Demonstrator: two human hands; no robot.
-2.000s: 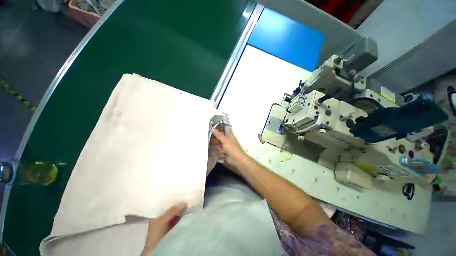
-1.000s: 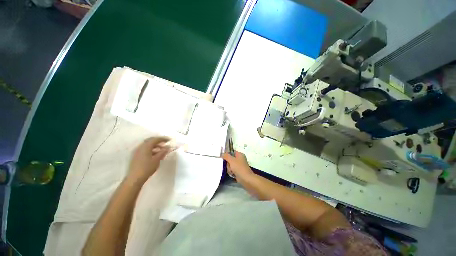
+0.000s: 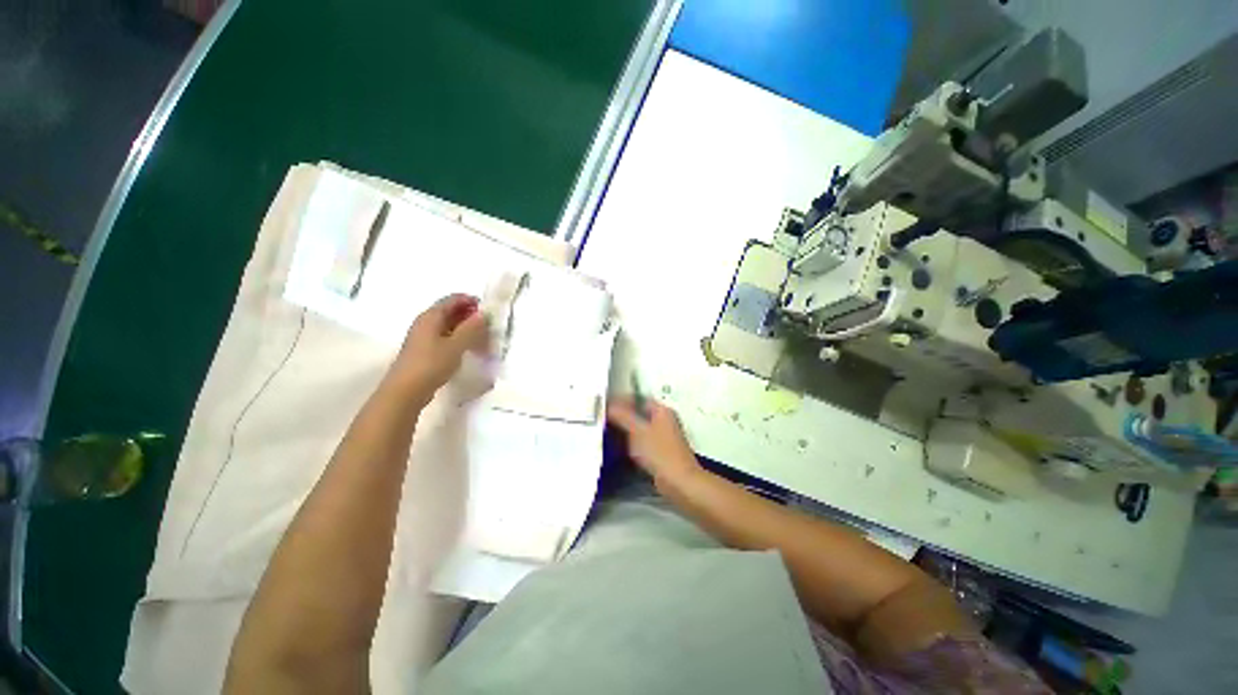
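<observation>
The pale pink-beige garment piece (image 3: pixel 292 475) lies spread over the green table, with whiter pocketing (image 3: pixel 407 278) on top along its upper and right part. Narrow beige strips show on the pocketing, and a dark thread-like line runs down the beige cloth. My left hand (image 3: pixel 441 346) is over the pocketing beside a strip, fingertips close together; whether they pinch cloth is unclear. My right hand (image 3: pixel 654 437) is at the right edge of the pocketing, closed around small thread snips (image 3: pixel 638 391), which are narrow and blurred.
A cream sewing machine (image 3: pixel 923 278) with a dark blue attachment stands on the white table (image 3: pixel 706 149) to the right. A blue panel (image 3: pixel 801 48) is behind. A bottle with yellow-green liquid (image 3: pixel 95 466) is at the left edge of the green table (image 3: pixel 448 95). Small scraps lie near my right hand.
The top layer has been opened, exposing the white pocketing. My left hand moved from the lower edge onto the pocketing, then slightly up and right. My right hand shifted down and right from the cloth's corner.
</observation>
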